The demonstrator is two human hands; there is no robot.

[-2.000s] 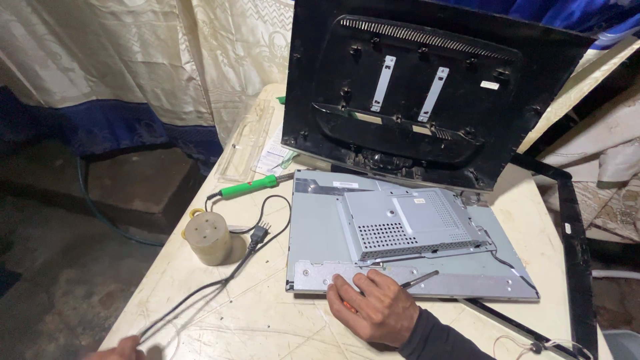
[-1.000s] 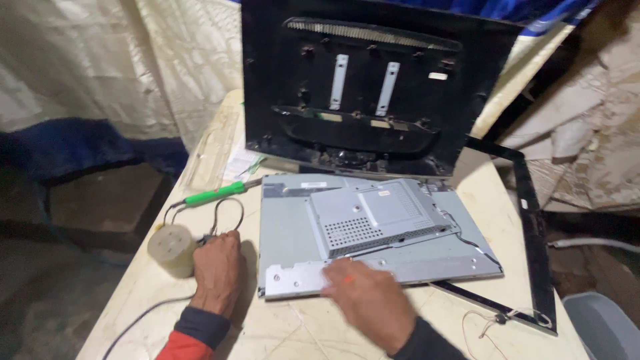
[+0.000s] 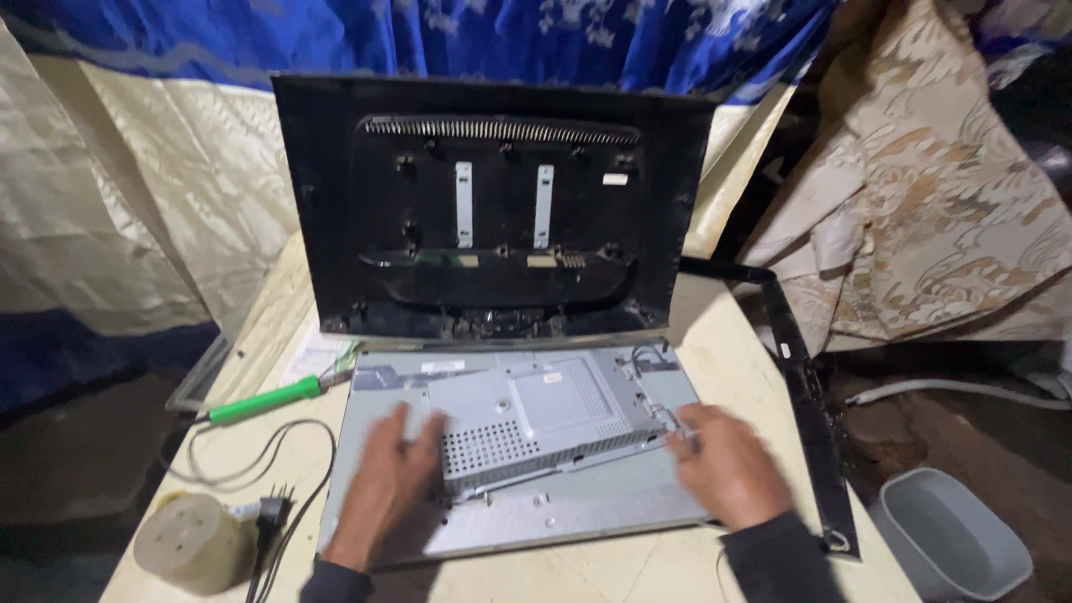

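Observation:
The metal-backed display panel (image 3: 603, 502) of a monitor lies on the table, with a perforated metal housing (image 3: 536, 410) set askew on it. My left hand (image 3: 394, 469) is at the housing's left edge, thumb and fingers apart; blur hides its exact contact. At the housing's right side, my right hand (image 3: 724, 461) has its fingers by the cables (image 3: 666, 419); whether it grips them I cannot tell. Behind the panel stands the black plastic back cover (image 3: 502, 201) of the monitor, its inner side facing me.
A green-handled soldering iron (image 3: 264, 400) lies at the left, above a round pale block with holes (image 3: 188, 540) and a power plug (image 3: 272, 508). A black bezel frame (image 3: 800, 368) lies along the table's right side. A grey plastic bin (image 3: 955, 532) stands below at the right.
My left hand has moved from beside the round block to the housing's left edge. My right hand has moved from the panel's near edge to the cables. The view has shifted.

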